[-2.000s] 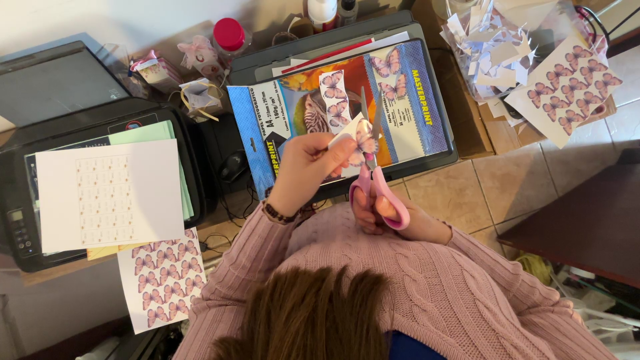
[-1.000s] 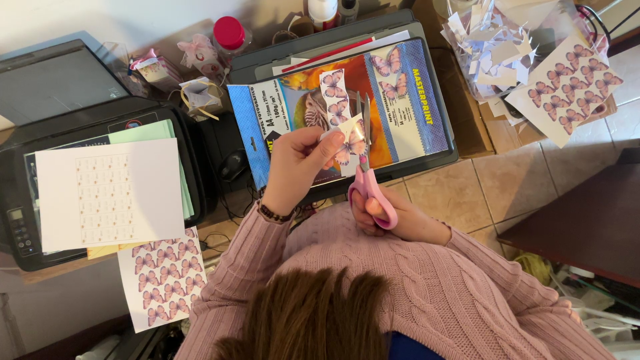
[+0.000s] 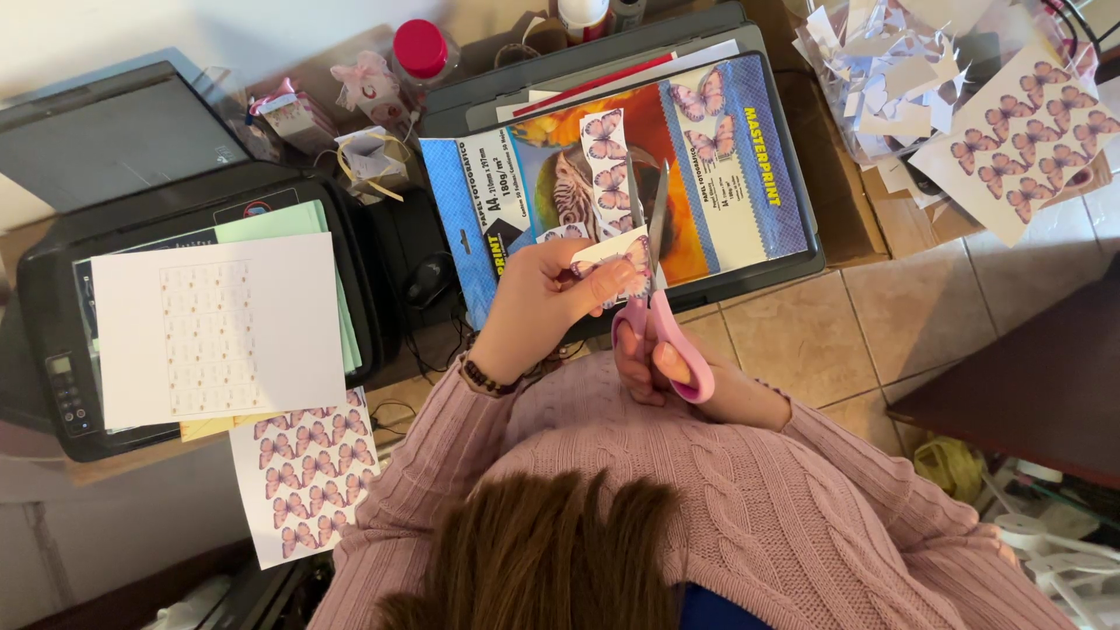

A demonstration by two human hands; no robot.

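My left hand (image 3: 556, 293) pinches a small piece of white paper printed with a pink butterfly (image 3: 640, 262). My right hand (image 3: 652, 363) has its fingers through the handles of pink-handled scissors (image 3: 658, 306). The blades point up and are parted, with the butterfly paper close beside or between them. Beyond my hands lies a Masterprint photo paper pack (image 3: 744, 210), with a strip of printed butterflies (image 3: 604, 149) on it and two butterflies (image 3: 698, 94) near its top right.
Left stands a black printer (image 3: 61, 324) bearing printed sheets (image 3: 297, 315); a butterfly sheet (image 3: 254, 525) hangs below. Right are a clear container of paper scraps (image 3: 901, 79) and another butterfly sheet (image 3: 936, 162). A red-lidded jar (image 3: 420, 48) and small paper boxes (image 3: 302, 118) stand behind.
The scissors were nearly closed at the butterfly paper two seconds ago; their blades are now parted. The paper in my left hand has turned.
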